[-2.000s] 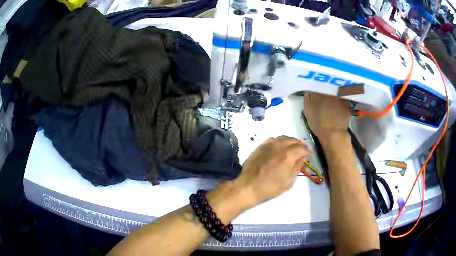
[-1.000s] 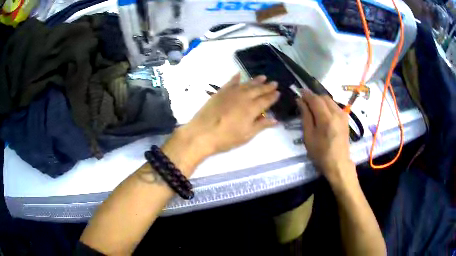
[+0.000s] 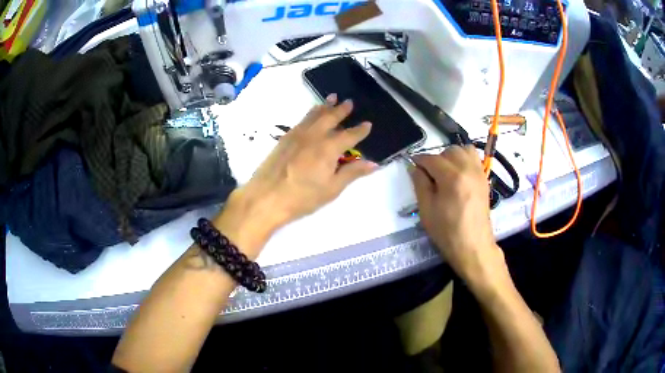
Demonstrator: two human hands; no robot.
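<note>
A black smartphone [image 3: 372, 113] lies face up on the white machine table. My left hand [image 3: 295, 164] lies over its near left part, fingertips spread on the screen, thumb by its lower edge. Thread snips [image 3: 350, 156] are tucked in this hand; a red and yellow handle shows between the fingers and dark tips stick out beyond. My right hand [image 3: 452, 193] pinches a small metal plug at the phone's lower right end; the fingers hide most of it. The orange cable [image 3: 498, 80] hangs down behind this hand.
The white sewing machine [image 3: 415, 36] stands behind. Black-handled shears [image 3: 437, 113] lie right of the phone, an orange-brown metal piece [image 3: 507, 120] beyond. Dark denim and striped cloth [image 3: 109, 146] are heaped at left. A measuring tape [image 3: 321, 277] edges the table front.
My right hand has come back from under the machine arm; the phone now shows on the table. My left hand has moved onto it. The view has shifted rightward.
</note>
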